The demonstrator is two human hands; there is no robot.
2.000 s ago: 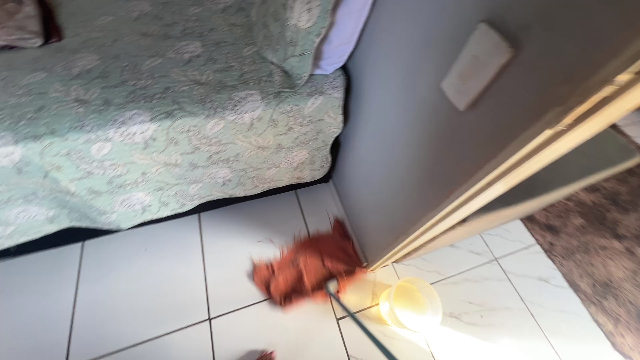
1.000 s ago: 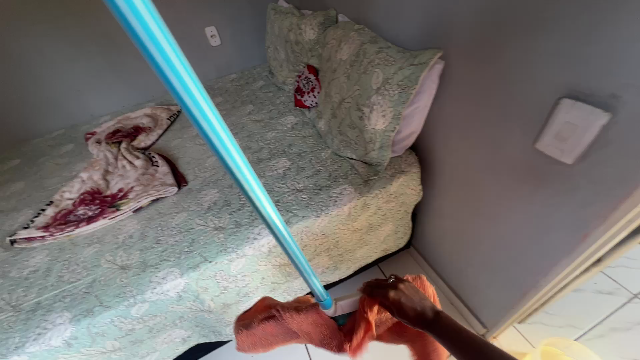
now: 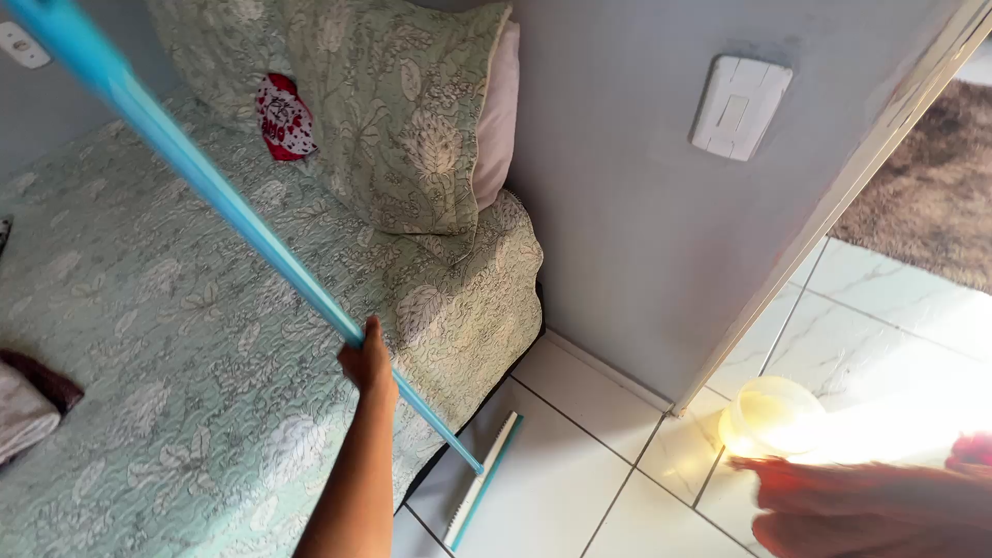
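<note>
My left hand (image 3: 370,360) is closed around the long blue handle (image 3: 256,232) of a floor squeegee, partway along it. The handle slants from the upper left down to the squeegee's head (image 3: 482,480), a white bar with a teal edge that rests bare on the floor tiles beside the bed. At the lower right, a blurred reddish-orange cloth (image 3: 860,504) is above the floor, just in front of a translucent yellowish tub (image 3: 771,418). My right hand cannot be made out; only the cloth shows on that side.
A bed with a green floral quilt (image 3: 194,325) and a pillow (image 3: 403,116) stands at the left. The grey wall (image 3: 620,194) with a white switch plate (image 3: 742,107) ends at a door frame (image 3: 821,217). Beyond it lies a brown shaggy rug (image 3: 930,186). Sunlight glares on the tiles.
The orange cloth has come off the squeegee's head and moved right, toward the tub. My right hand, on the cloth a second ago, has gone out of sight. My left hand now shows on the handle.
</note>
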